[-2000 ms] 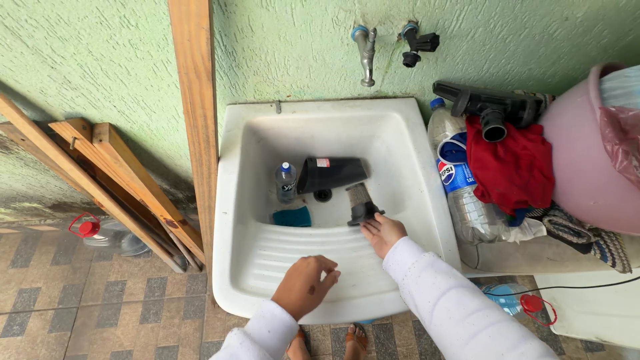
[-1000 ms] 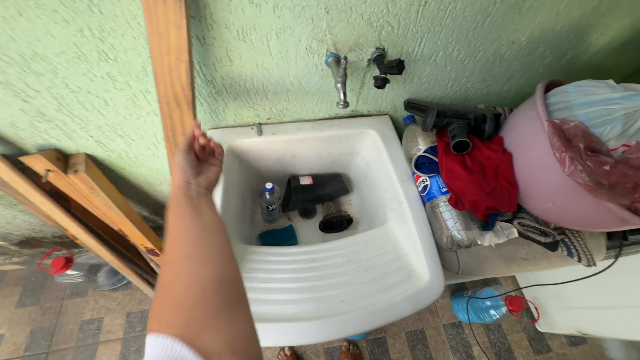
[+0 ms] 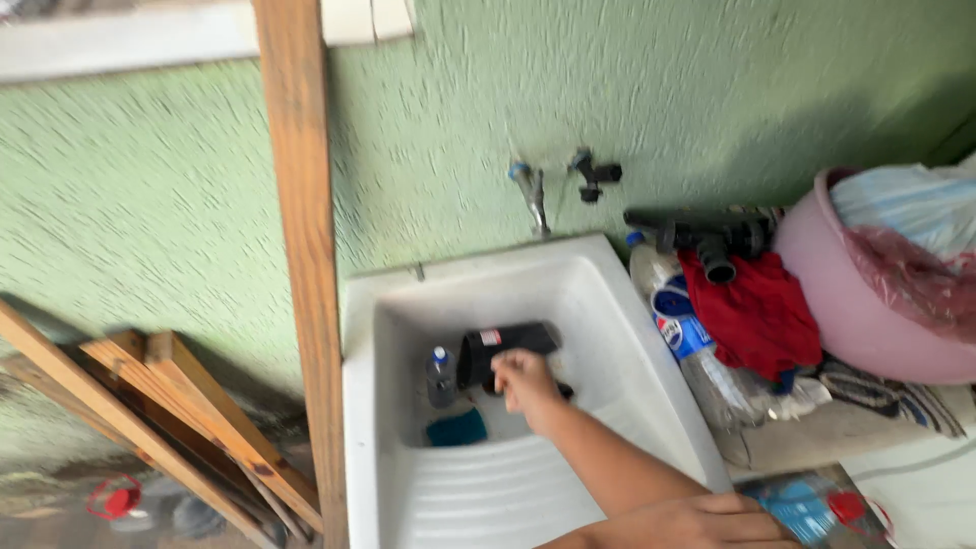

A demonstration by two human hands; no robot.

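My right hand [image 3: 526, 385] hovers over the white sink basin [image 3: 534, 496], its fingers loosely curled and no object visible in them. My left hand [image 3: 686, 522] lies across my bare right forearm near the bottom edge; its fingertips and any cloth under them are out of view. Behind my right hand, a black cylindrical container [image 3: 488, 351] lies on its side in the basin. To its left stands a small clear bottle with a blue cap [image 3: 441, 381]. A teal sponge or cloth [image 3: 457, 427] is in front of the bottle. A dark round part [image 3: 565, 391] is mostly hidden by my right hand.
Two taps [image 3: 534, 200] [image 3: 593, 175] project from the green wall. Wooden boards [image 3: 301, 229] lean left of the sink. On the right are a red cloth [image 3: 751, 309], black plastic fitting [image 3: 717, 252], plastic bottle [image 3: 690, 335] and pink tub [image 3: 854, 305].
My left hand, raised at the basin's left edge a second ago, is now across my right forearm. My right hand is back over the basin, its forearm bare; two seconds ago a white sleeve covered it.
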